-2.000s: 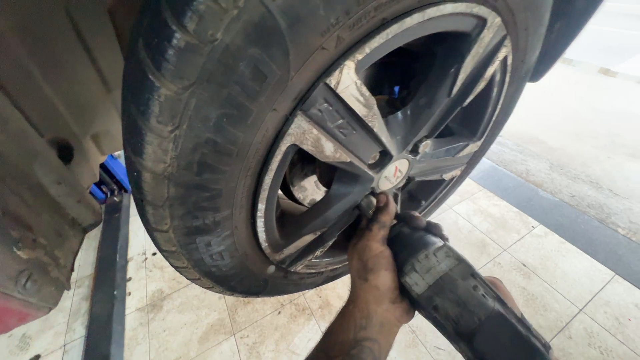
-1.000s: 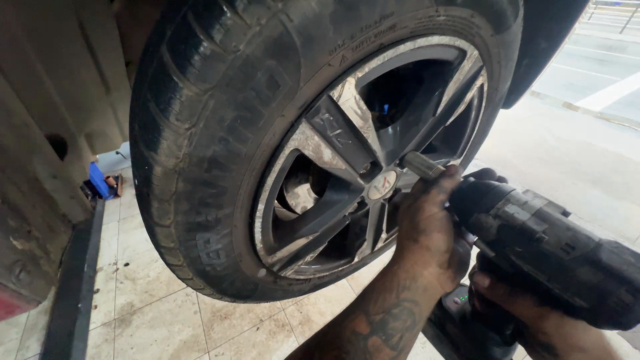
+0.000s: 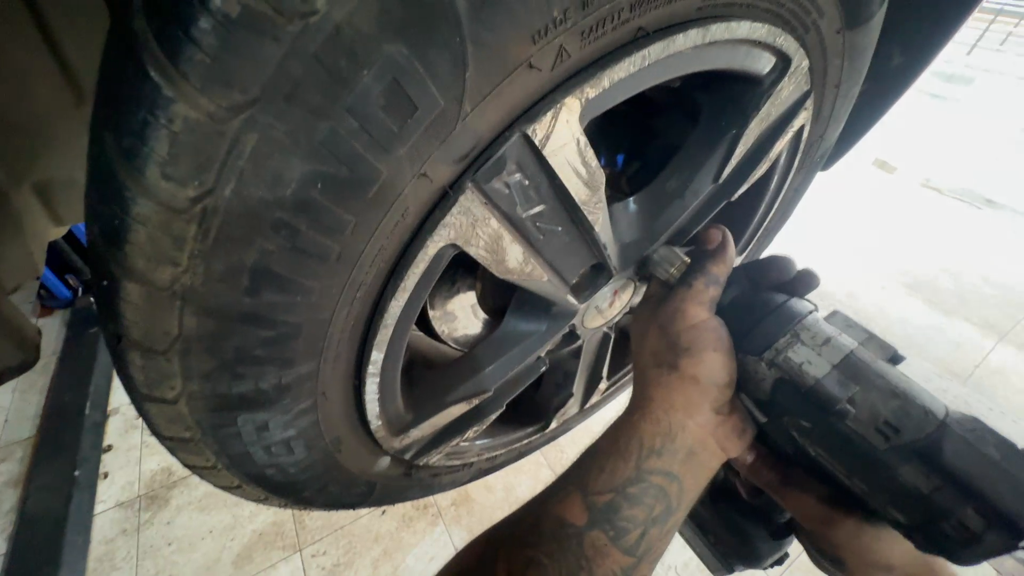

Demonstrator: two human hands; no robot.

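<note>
A car wheel with a scratched alloy rim (image 3: 560, 168) and a black tyre (image 3: 264, 240) fills the middle. My left hand (image 3: 696, 336), its forearm tattooed, is wrapped around the front end of a worn cordless impact wrench (image 3: 848, 384), thumb pointing up. A short metal cylinder, seemingly the wrench's socket (image 3: 668, 264), shows beside the thumb, against the rim just right of the centre cap (image 3: 608, 304). Whether it sits on a wheel fastener cannot be told. My right hand (image 3: 760, 472) is under the wrench at its handle, mostly hidden by the tool body.
The wheel hangs above a stained tiled floor (image 3: 216, 528). A dark metal lift arm (image 3: 64, 432) with a blue part (image 3: 60, 272) stands at the left. Car bodywork (image 3: 48, 120) borders the upper left, and bright paving lies on the right.
The view is now nearer to the wheel. The wrench, lower right of the hub two seconds ago, has its front end at the hub's upper right. My left hand has moved up with it.
</note>
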